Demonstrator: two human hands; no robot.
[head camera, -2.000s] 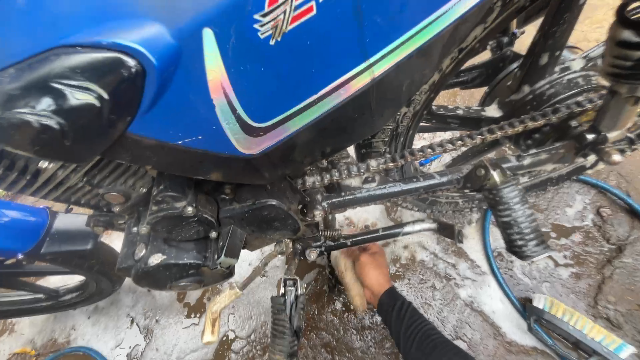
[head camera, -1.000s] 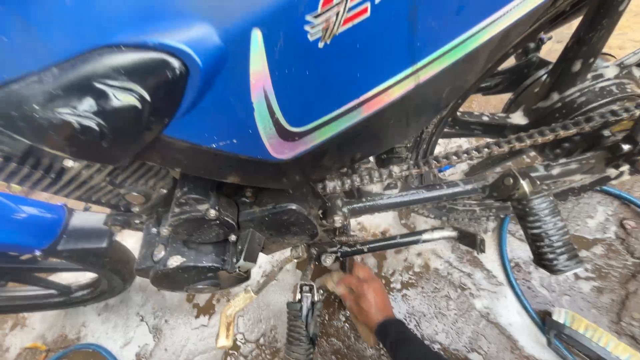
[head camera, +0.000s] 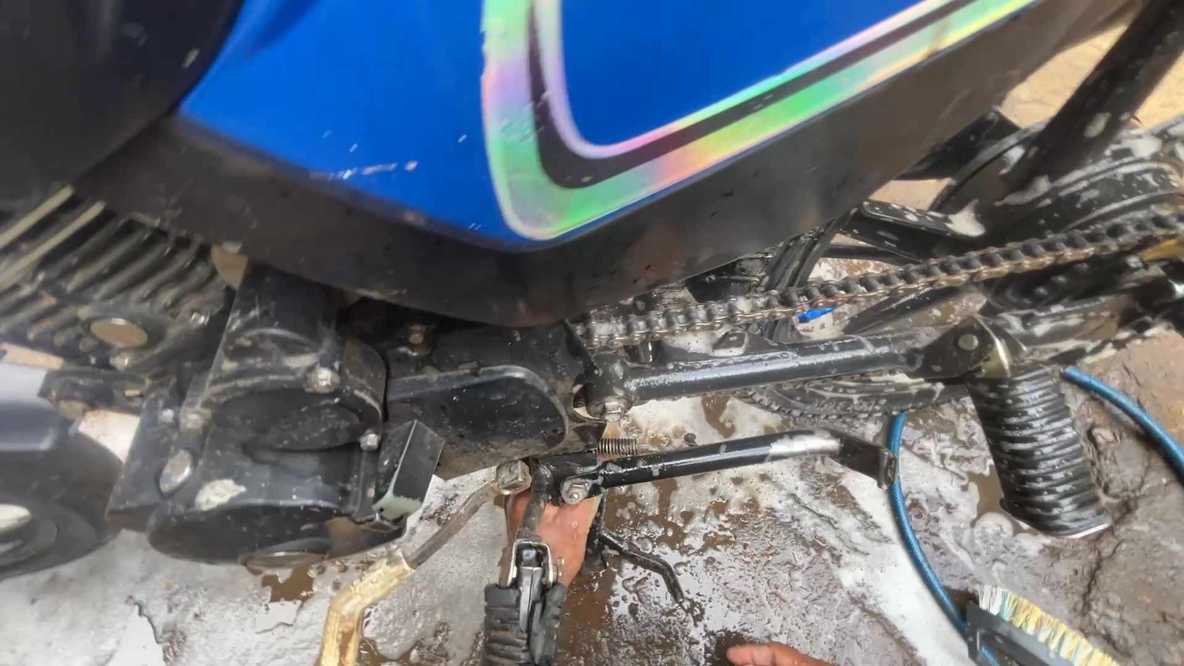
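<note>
The blue motorcycle's side panel (head camera: 370, 111) fills the upper view, with the drive chain (head camera: 832, 289) and black engine casing (head camera: 277, 481) below it. What looks like my left hand (head camera: 555, 536) is partly visible behind the front footrest (head camera: 523, 615), beneath the pivot of the black side stand (head camera: 721, 460); its fingers and any object in them are hidden. Only some fingers of my right hand (head camera: 772, 655) show at the bottom edge, over the wet ground. A worn metal foot lever (head camera: 361, 597) is left of the footrest.
A bristle brush (head camera: 1045, 629) lies at the lower right beside a blue hose (head camera: 911, 518). The rear footrest (head camera: 1041, 453) juts down above the hose. Soapy water and foam cover parts of the ground (head camera: 740, 564).
The hand and dark sleeve that were right of the front footrest are gone from there. Skin now shows behind the footrest and fingers at the bottom edge. The view has moved closer.
</note>
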